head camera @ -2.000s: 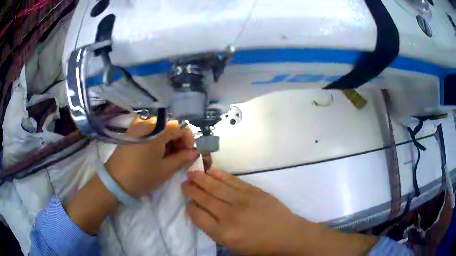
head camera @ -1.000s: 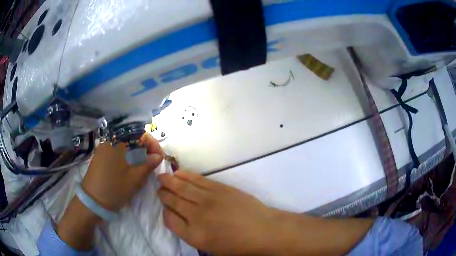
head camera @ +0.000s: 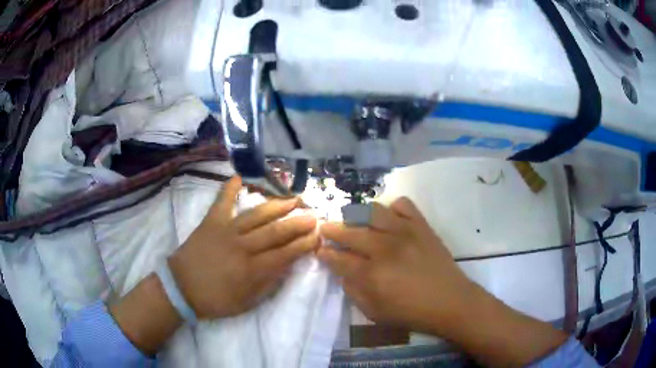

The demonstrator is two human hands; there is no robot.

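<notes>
The white quilted panel [head camera: 137, 251] lies under my hands and runs from the lower middle up to the far left, with a brown checked edge [head camera: 162, 169] along its upper side. My left hand [head camera: 244, 248] lies on the panel left of the needle area, fingers extended towards the presser foot. My right hand [head camera: 403, 266] is at the panel's right edge, fingertips touching or nearly touching the left ones, just below the grey knob [head camera: 357, 213]. The presser foot area [head camera: 329, 194] is bright under the lamp and partly hidden.
The white sewing machine head [head camera: 324, 65] spans the top, with a shiny metal loop [head camera: 243, 115] at its left. A brown strip [head camera: 570, 251] and dark cord lie across the right of the bed. A yellowish scrap [head camera: 531, 177] lies near the machine arm. Piled checked fabric [head camera: 50, 43] is at upper left.
The view has shifted, so the machine appears further right. My left hand has gone from pinching the edge to lying spread on the panel. My right hand has moved up beside the knob.
</notes>
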